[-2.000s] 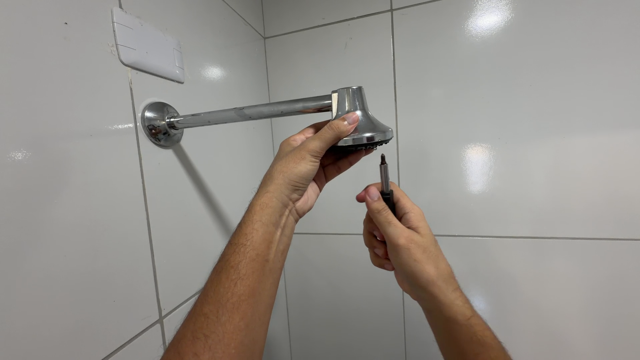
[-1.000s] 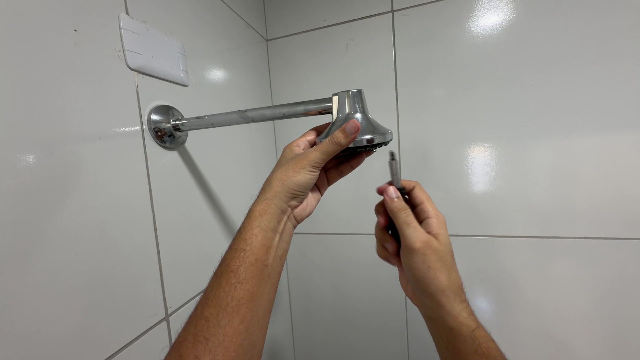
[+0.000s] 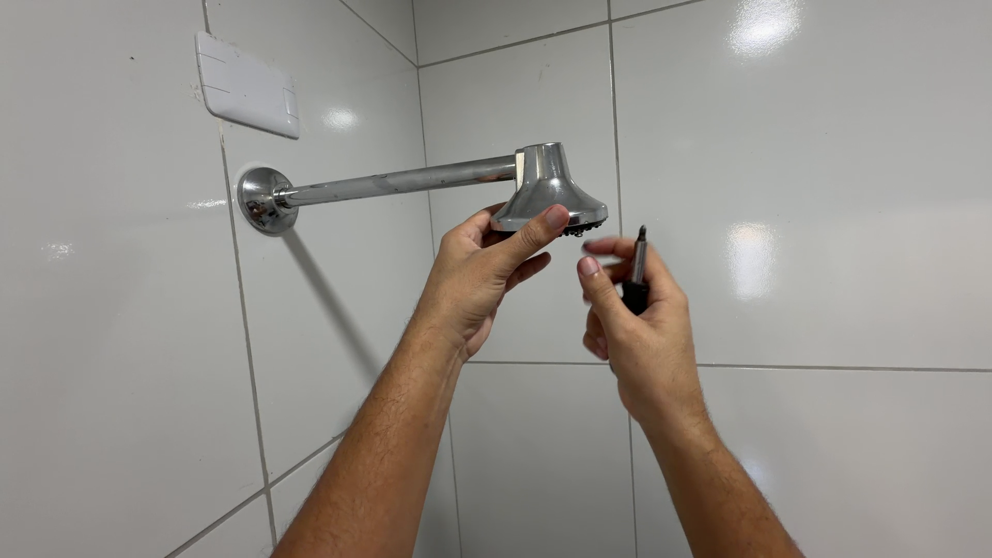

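A chrome shower head (image 3: 549,186) hangs at the end of a chrome shower arm (image 3: 403,180). My left hand (image 3: 484,271) grips its rim from below, thumb on the front edge and fingers behind and under it. Dark nozzles show along the underside. To the right and a little lower, my right hand (image 3: 647,318) holds a screwdriver (image 3: 638,275) with a black handle and metal shaft, tip up, resting against the palm side. Its thumb and index finger are apart, near the shower head's underside without touching it. Part of the handle is hidden in the hand.
The shower arm comes out of a round chrome flange (image 3: 264,201) on the left wall. Above the flange is a white plastic cover plate (image 3: 246,87). Glossy light tiles (image 3: 814,170) with grey grout lines cover both walls, which meet in a corner behind the arm.
My right thumb and index finger have spread apart, and the screwdriver now lies farther back in that hand, away from the shower head. My left hand keeps its hold on the shower head.
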